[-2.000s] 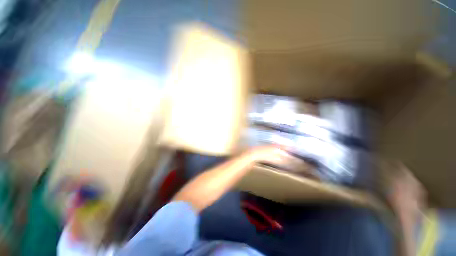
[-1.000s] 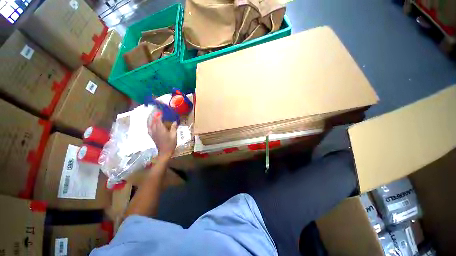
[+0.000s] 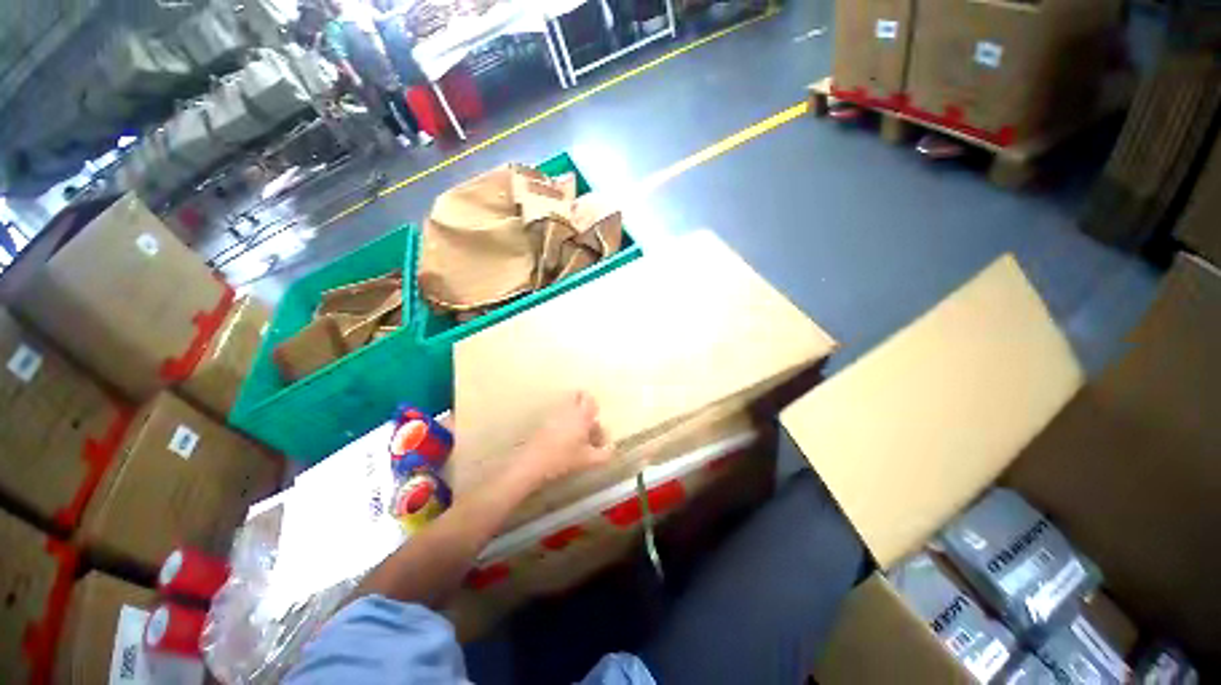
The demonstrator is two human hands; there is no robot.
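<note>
My left hand [image 3: 576,435] lies over the front part of the top cardboard sheet [image 3: 643,328], fingers curled. Whether it grips the sheet's edge cannot be told. The sheets are stacked on a red-taped carton, with a thin strip hanging at its front. My right hand is out of view. At the lower right the open shipping carton [image 3: 937,402] has one flap standing out. Grey polybagged packets [image 3: 1024,562] with black brand print lie flat inside it, partly cut off by the picture's edge.
Two green totes [image 3: 335,388] with brown paper pieces stand behind. Tape rolls [image 3: 422,442], a white paper [image 3: 335,515], clear film and red rolls [image 3: 190,575] lie left. Closed cartons [image 3: 168,475] are stacked at left; palletised cartons [image 3: 971,67] stand far right.
My left hand has moved right from the blue and red tape rolls and let go of them; it is now on the cardboard stack. The view has tilted up and shows more floor behind.
</note>
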